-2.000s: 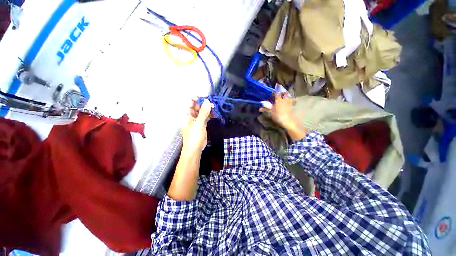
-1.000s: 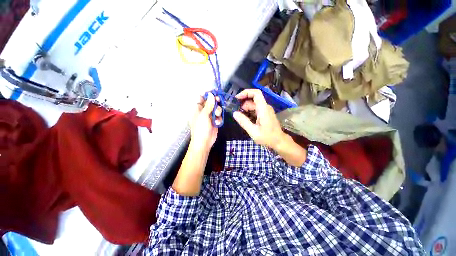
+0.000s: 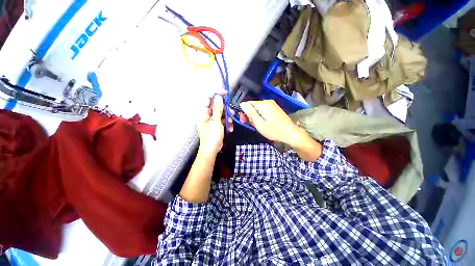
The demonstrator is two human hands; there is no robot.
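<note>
The blue cord (image 3: 226, 78) runs from the scissors (image 3: 217, 40) down over the table edge to my hands. The scissors, with one red and one yellow-orange loop, lie on the white tabletop. My left hand (image 3: 212, 124) pinches the cord at the table edge. My right hand (image 3: 268, 120) is close beside it, its fingers closed around a small dark tool (image 3: 235, 107) by the cord; the fingers hide most of it. The dark red garment piece (image 3: 99, 182) lies left of my hands, with its ragged end near the needle area.
The white sewing machine (image 3: 62, 36) with "JACK" lettering stands at upper left. A blue bin (image 3: 276, 88) and a khaki cloth heap (image 3: 344, 41) are at upper right. Olive-grey cloth (image 3: 333, 124) drapes over red pieces at my right. A measuring scale (image 3: 174, 169) runs along the table edge.
My right hand came in from the far right of the cord to beside my left hand. The looped knot of cord seen earlier is now mostly hidden by the fingers. The red cloth stays in place.
</note>
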